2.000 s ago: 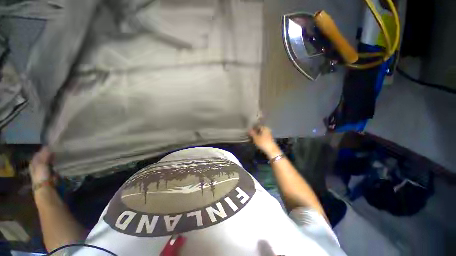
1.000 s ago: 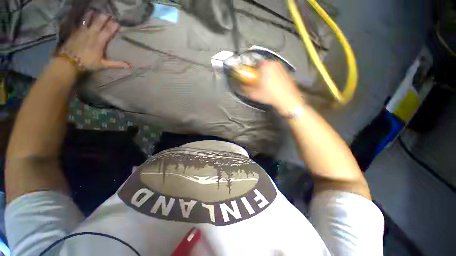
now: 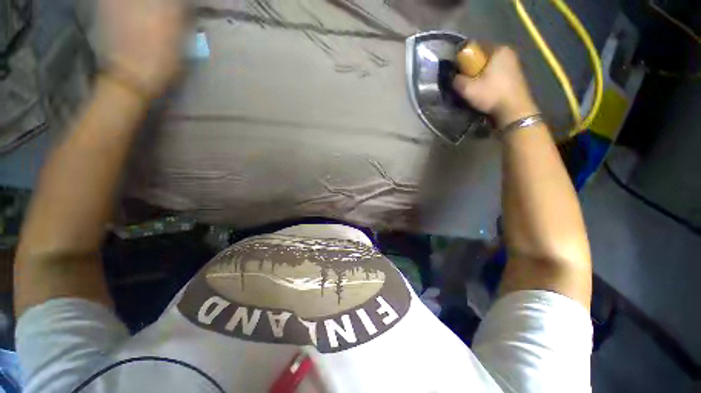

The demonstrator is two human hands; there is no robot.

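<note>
A grey-beige garment piece (image 3: 292, 92) lies spread over the ironing table, with puckers near its front edge and dark seam lines across it. A pale blue tag (image 3: 199, 46) lies on it near my left hand. My left hand (image 3: 142, 42) is blurred over the garment's far left part; its fingers cannot be made out. My right hand (image 3: 496, 84) grips the orange-tan handle (image 3: 472, 59) of the silver iron (image 3: 436, 77), which is at the garment's right edge.
The yellow hose (image 3: 596, 77) loops at the right, beside a blue and yellow object (image 3: 607, 115). More crumpled grey cloth (image 3: 23, 92) lies at the far left. The blue-grey table cover (image 3: 465, 188) shows right of the garment. A dark cable runs at the right.
My right hand took hold of the iron after the oldest frame and has since moved right with it. My left hand left the garment's near corner and is now further up. The cloth lies flatter than one second ago.
</note>
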